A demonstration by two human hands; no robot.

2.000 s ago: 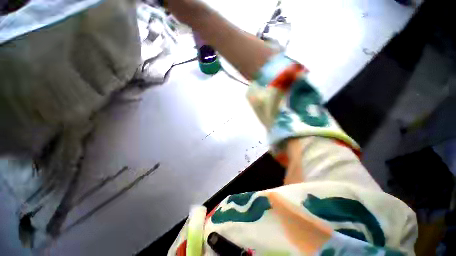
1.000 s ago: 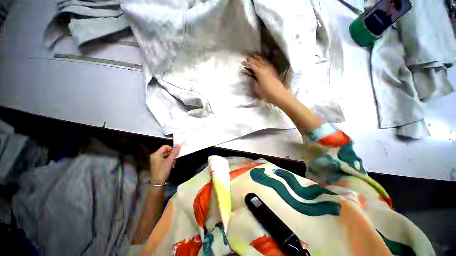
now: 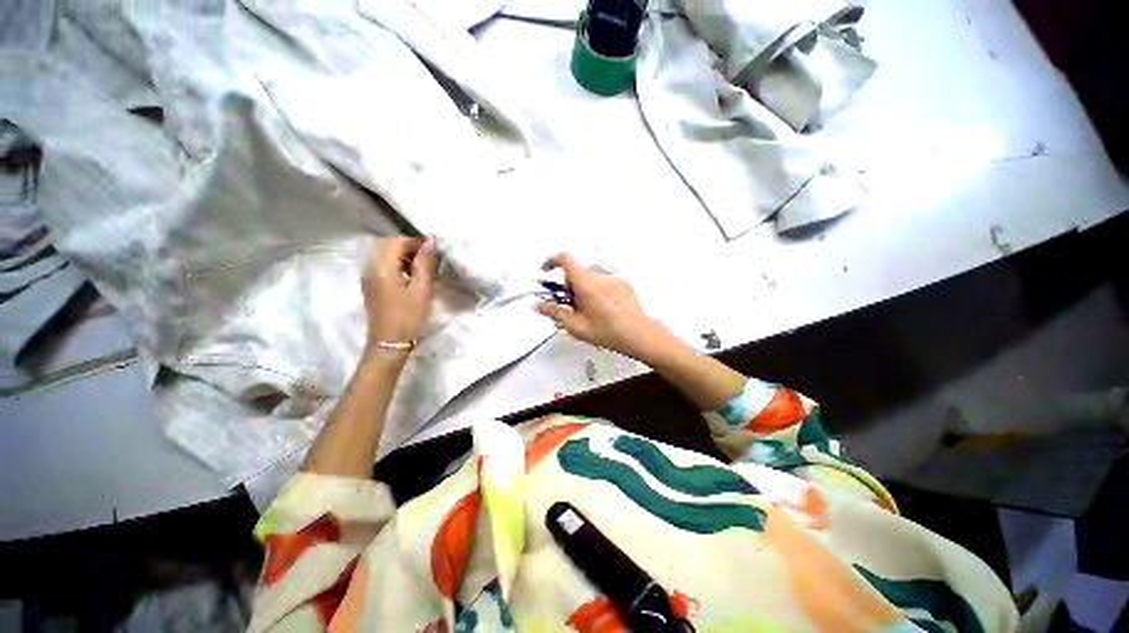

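Observation:
A pale grey-white garment [image 3: 272, 198] lies spread over the left and middle of the table, its lower band near the front edge. My left hand [image 3: 400, 291] pinches the garment's cloth between thumb and fingers near its right part. My right hand [image 3: 597, 305] is just to the right, at the garment's right end, holding small dark thread snips [image 3: 557, 293] with the tips pointing left towards the cloth. The snips are partly hidden in my fingers.
A smartphone [image 3: 615, 22] stands in a green ring holder [image 3: 603, 64] at the far side. Another pale cloth piece [image 3: 743, 124] lies right of it. Layered cloth [image 3: 31, 278] is at the far left. The white table [image 3: 916, 186] has a dark front edge with small scraps near it.
My left hand has moved up from the band's corner onto the garment. My right hand has come off the cloth's middle to its right end, and the snips now show. The view has shifted.

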